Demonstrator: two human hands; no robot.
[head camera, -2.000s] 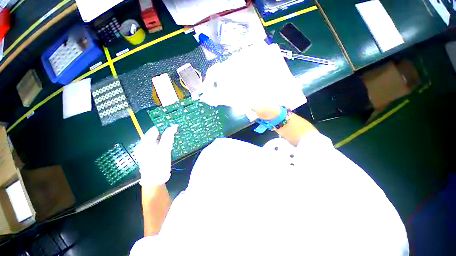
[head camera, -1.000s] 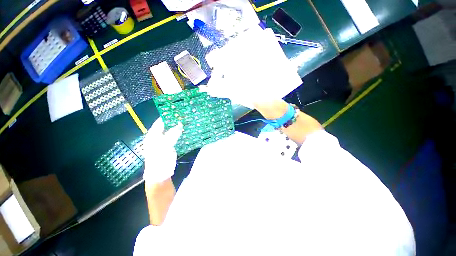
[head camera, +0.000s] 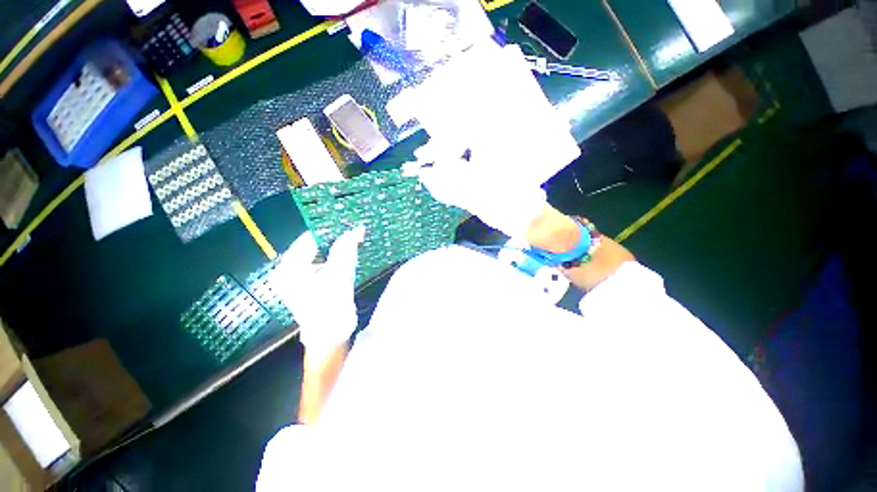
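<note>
A green circuit board panel (head camera: 389, 216) is held over the bench's near edge, in front of my body. My left hand (head camera: 322, 283), in a white glove, grips its left side, with the thumb and a finger over its face. My right hand (head camera: 481, 183), also gloved white, is at its upper right corner; the glove blends with the white paper behind it, and the fingertips are partly washed out. Another green panel (head camera: 226, 317) lies on the mat left of my left hand, its right part behind that hand.
Two phones (head camera: 310, 152) (head camera: 356, 128) lie on bubble wrap (head camera: 260, 144) beyond the panel. A grid of pale round parts (head camera: 190, 190), white sheet (head camera: 119, 192) and blue bin (head camera: 135, 106) are left. White papers (head camera: 510, 106), calipers (head camera: 572, 69) and a black phone (head camera: 548, 29) are right. Open box (head camera: 67, 423) lower left.
The held panel rose from the bench edge, then tilted, its face now more slanted. My right hand shifted slightly right and down. The bench view has shifted with my head.
</note>
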